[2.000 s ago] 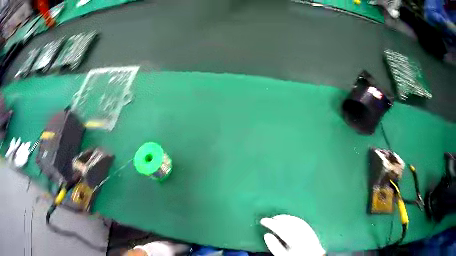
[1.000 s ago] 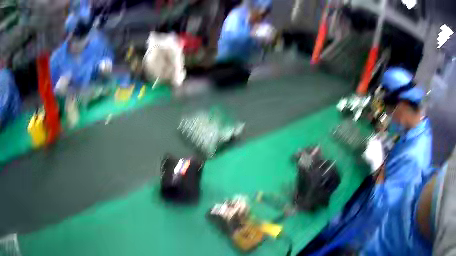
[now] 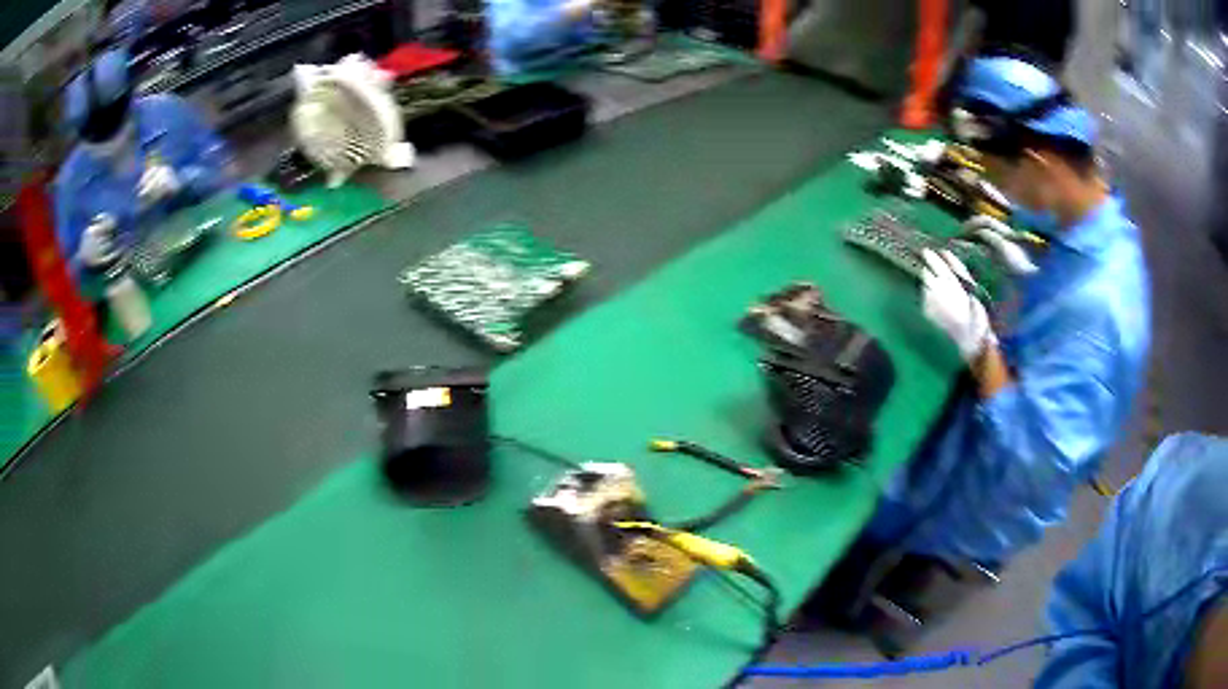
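Observation:
Neither of my hands is in view. A soldering iron stand (image 3: 576, 518) with a yellow-brown pad (image 3: 656, 576) sits on the green mat, near the bottom centre. A soldering iron with a yellow handle (image 3: 706, 549) rests in it, its dark cable curving down. A black round housing (image 3: 434, 438) with a label stands to its left. A green circuit board (image 3: 493, 285) crowded with silvery parts lies on the dark belt behind them. A dark tool with a yellow tip (image 3: 700, 458) lies right of the stand.
A black box-like unit (image 3: 824, 384) stands on the mat. A person in blue (image 3: 1057, 364) with white gloves works over a board (image 3: 886, 238) at right. A blue sleeve (image 3: 1155, 559) and blue cord (image 3: 875, 666) are at bottom right. Across the belt are another person (image 3: 135, 162) and a white fan (image 3: 348, 119).
The view has swung to the right, away from the green spool, left stand and my white gloves seen two seconds ago. The neighbouring person's gloved hands now show more clearly.

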